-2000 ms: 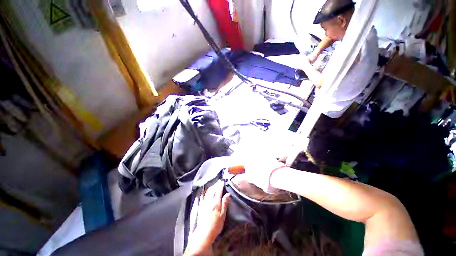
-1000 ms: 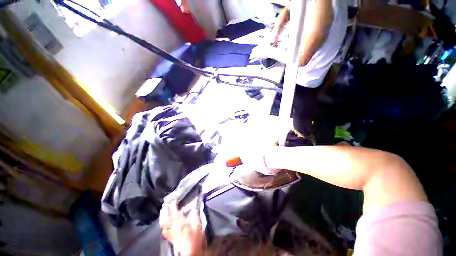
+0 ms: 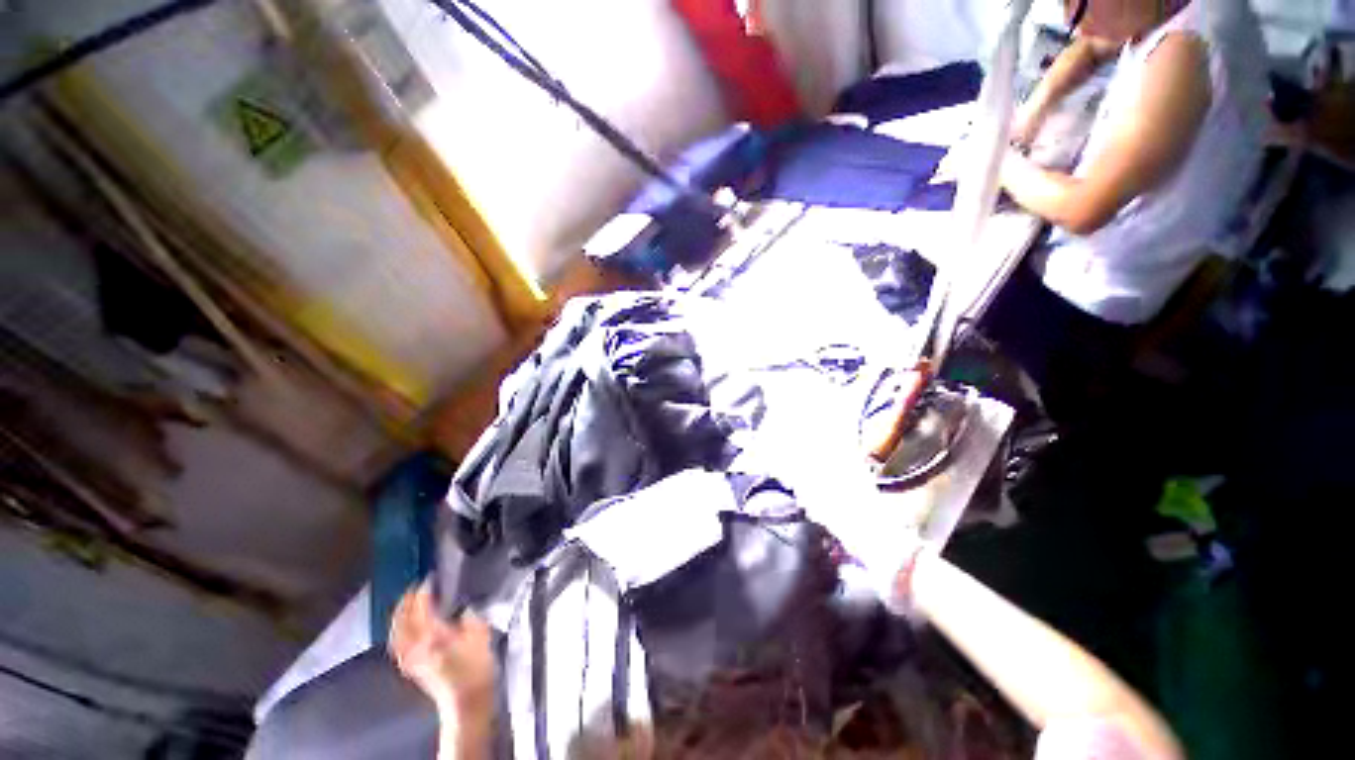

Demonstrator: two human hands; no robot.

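The dark grey garment (image 3: 721, 601) lies in front of me, with a pale flap folded over its upper part and pale strips on its left side. My left hand (image 3: 443, 650) is bare, left of the garment and off it, with its fingers apart. My right hand (image 3: 874, 582) is at the garment's right edge, washed out by glare, so its fingers and grip cannot be made out. The steam iron (image 3: 901, 419), with an orange-brown handle, stands at the table's right edge, out of my hands.
A crumpled dark grey garment pile (image 3: 587, 408) lies behind the garment. Black shears (image 3: 840, 361) lie on the white table (image 3: 780, 319). A pale hose (image 3: 973, 193) slants down to the iron. Black cables hang overhead. A person in a white sleeveless top (image 3: 1152, 178) is beside navy cloth (image 3: 855, 166).
The iron has left my right hand and now stands at the right edge. My right hand is back by the garment. My left hand has come off the cloth to the left.
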